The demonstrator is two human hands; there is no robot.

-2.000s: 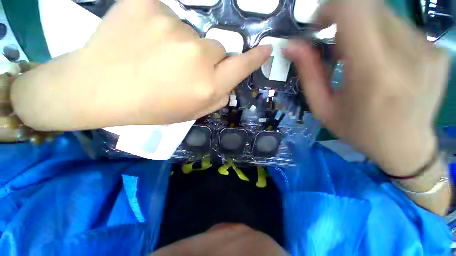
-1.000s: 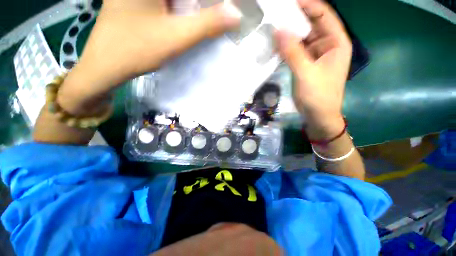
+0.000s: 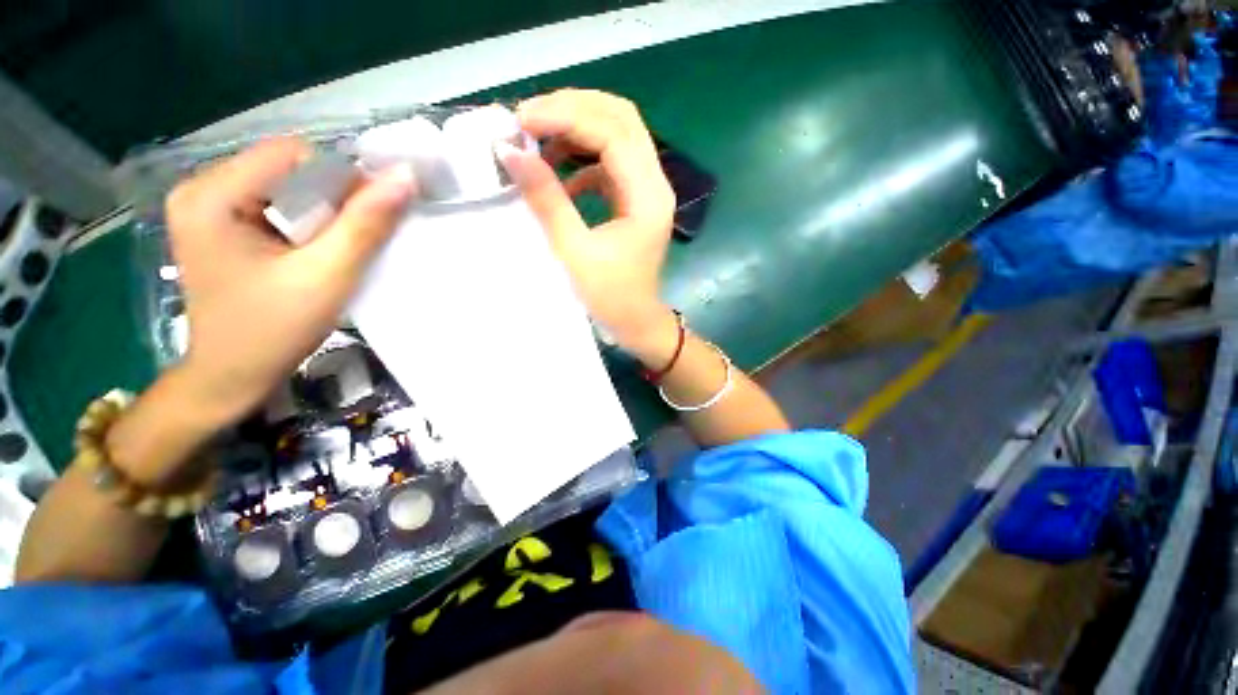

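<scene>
A white release liner sheet is held up over the blister tray, its upper end between my hands. My left hand pinches the sheet's upper left edge with thumb and fingers; a small grey piece shows at these fingers. My right hand pinches a white rounded piece at the sheet's top. Under the sheet, the clear blister tray holds black modules with pale grey discs in its near row. The sheet hides part of the tray.
A black smartphone lies on the green bench beyond my right hand. A band with dark round dots is at the far left. Another person's blue sleeve shows at the right, above shelving with blue bins.
The view has turned toward the right. My hands have moved from over the tray's modules to the raised sheet, which now hangs clearly between them. The grey piece stays at my left fingers.
</scene>
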